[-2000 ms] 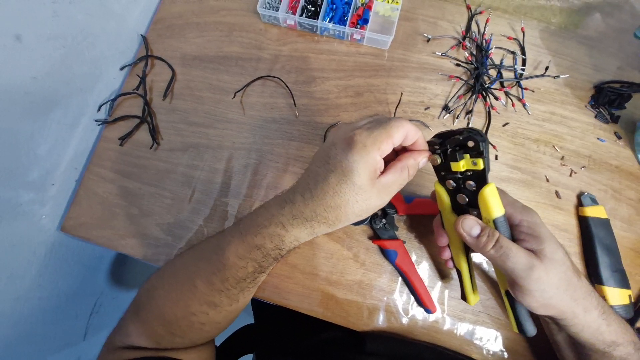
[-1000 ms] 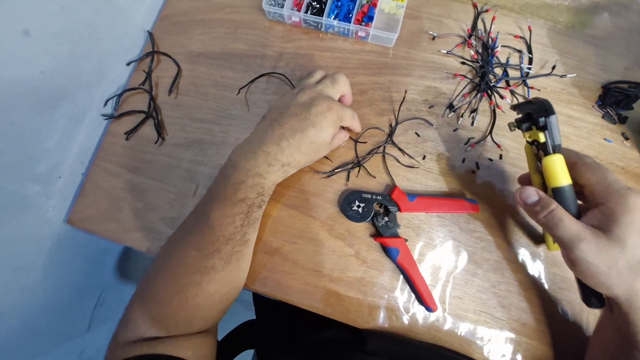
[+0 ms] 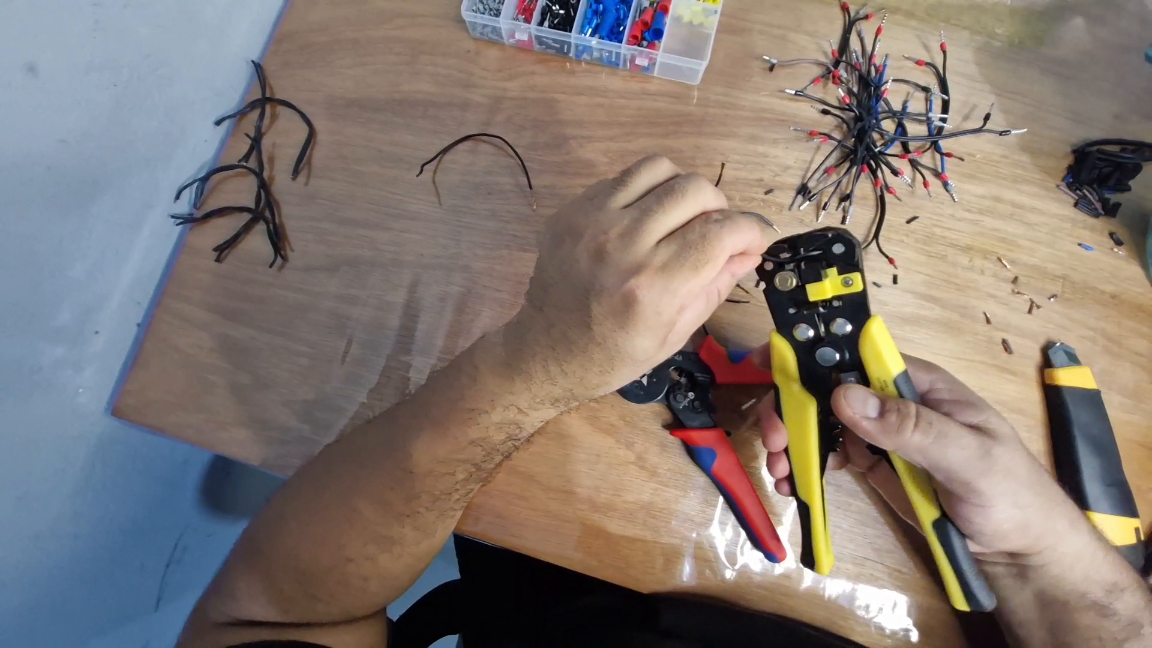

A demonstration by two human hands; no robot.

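My right hand (image 3: pixel 936 450) holds a self-adjusting wire stripper (image 3: pixel 819 333) with yellow and black handles, its head pointing away from me. My left hand (image 3: pixel 639 261) pinches a thin black wire (image 3: pixel 792 257) between thumb and fingertips, and the wire lies at the stripper's jaws. Beneath both hands, a ferrule crimper (image 3: pixel 729 486) with red and blue handles rests on the table, its head partly covered. One curved black wire (image 3: pixel 477 137) lies left of my left hand. Further left is a loose group of black wires (image 3: pixel 261 193).
A clear compartment box (image 3: pixel 594 45) of coloured ferrules stands at the back. Wires with red ferrules (image 3: pixel 864 126) form a pile at the upper right. A yellow and black utility knife (image 3: pixel 1089 441), wire scraps (image 3: pixel 1017 288) and a dark bundle (image 3: pixel 1102 175) are at the right.
My left hand has come from the loose wires back to the stripper, now with a wire. The stripper has moved left and turned its flat face up, above the crimper.
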